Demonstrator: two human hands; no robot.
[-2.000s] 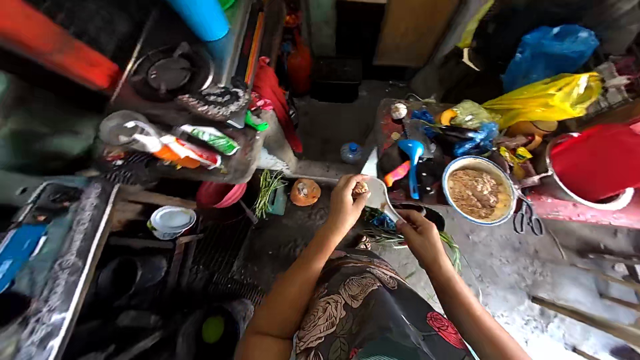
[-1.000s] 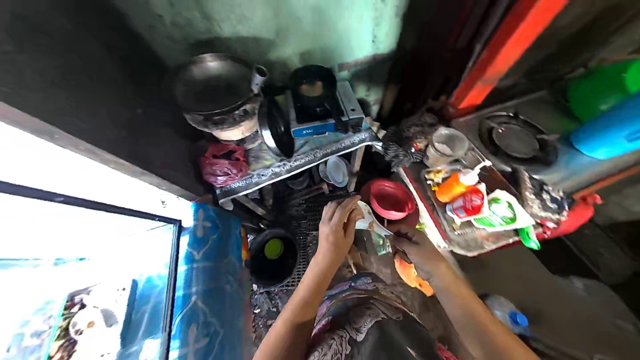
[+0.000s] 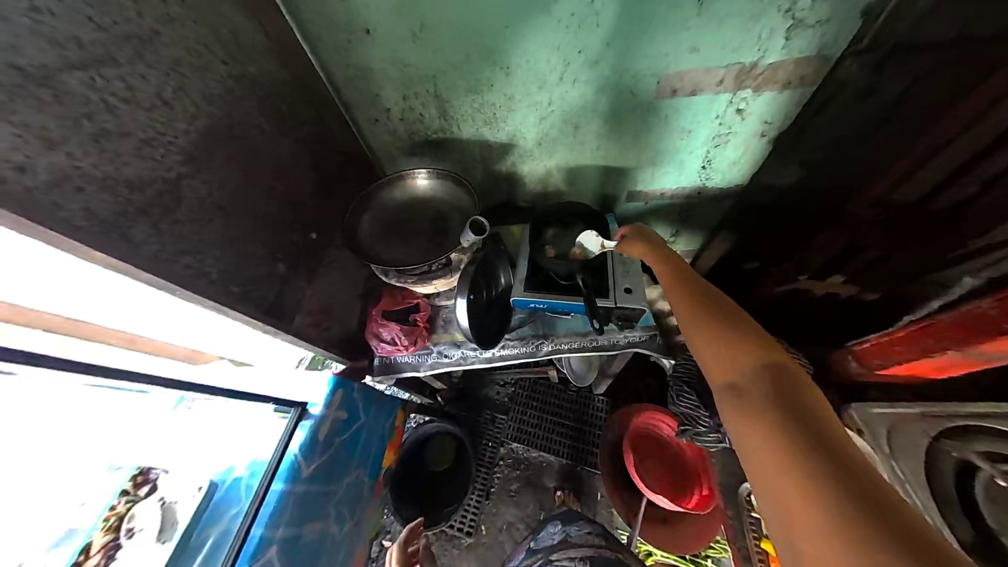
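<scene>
My right hand (image 3: 636, 241) grips the handle of a white plastic spoon or scoop (image 3: 592, 243), whose bowl is over a black frying pan (image 3: 563, 228). Some small pieces of food show in the pan, which sits on a portable gas stove (image 3: 559, 303) with its handle pointing toward me. My left hand (image 3: 411, 545) is low at the bottom edge, near a dark bucket (image 3: 431, 472); only some fingers show, and whether it holds anything is hidden. A glass lid with a metal rim (image 3: 484, 295) leans left of the stove.
A large wok (image 3: 413, 219) and a pink plastic bag (image 3: 399, 321) share the table left of the lid. Red basins (image 3: 669, 461) stand on the floor at the lower right. A second stove (image 3: 965, 472) is at the right edge, and a glass case (image 3: 268, 480) at the left.
The view has swung round to the portable stove. My hands, close together earlier over my lap, are now apart; the right one has reached out to the frying pan with the white utensil.
</scene>
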